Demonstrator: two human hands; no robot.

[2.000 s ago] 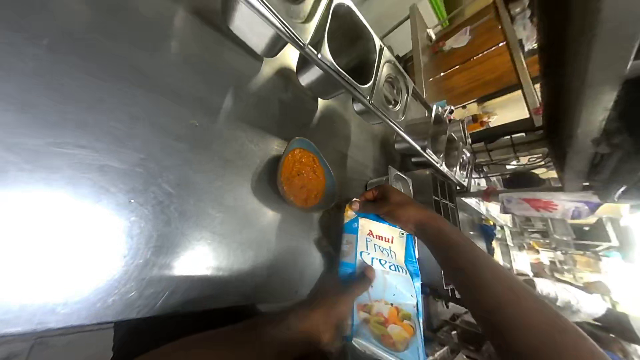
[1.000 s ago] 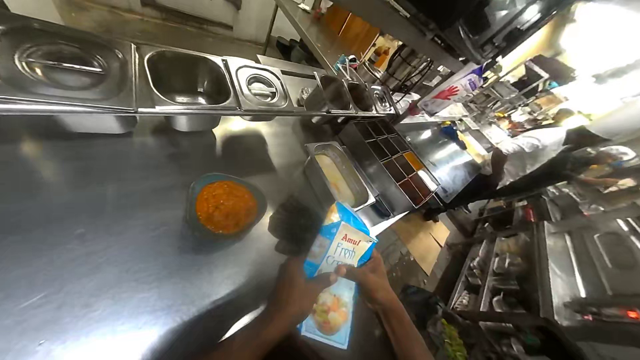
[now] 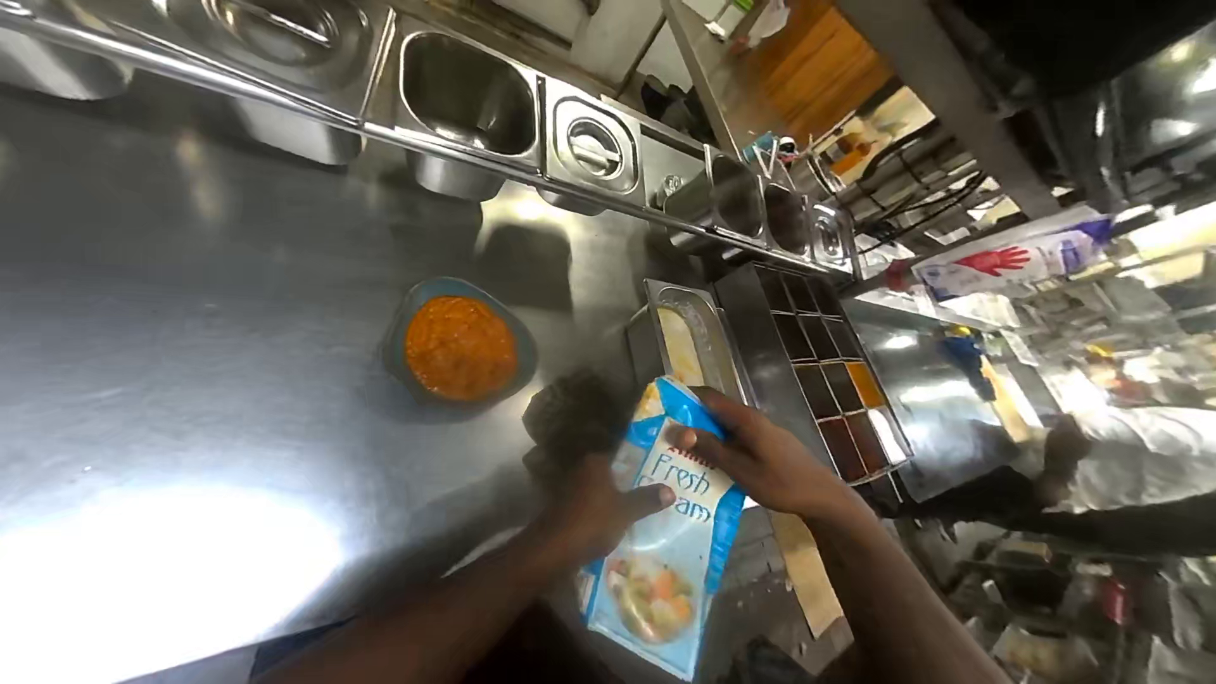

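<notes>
A blue and white carton of Amul fresh cream (image 3: 665, 551) is held between both hands at the steel counter's edge. My left hand (image 3: 594, 508) grips its left side, thumb across the front. My right hand (image 3: 750, 451) holds the top right corner, near the folded spout end. Left of the carton, apart from it, a grey-blue bowl (image 3: 397, 366) of orange gravy (image 3: 463, 347) stands on the steel counter (image 3: 237, 380). Behind the carton's top is a steel pan (image 3: 727, 356) with pale contents.
A rail of steel containers, some lidded (image 3: 594, 147), one open (image 3: 465, 95), runs along the counter's back. A divided spice box (image 3: 826, 370) stands beyond the steel pan. At the far right a person in light clothing (image 3: 1140, 456) is partly visible among shelves.
My right hand has shifted from the carton's top end, where it was two seconds ago, to its upper right side. The view has turned considerably.
</notes>
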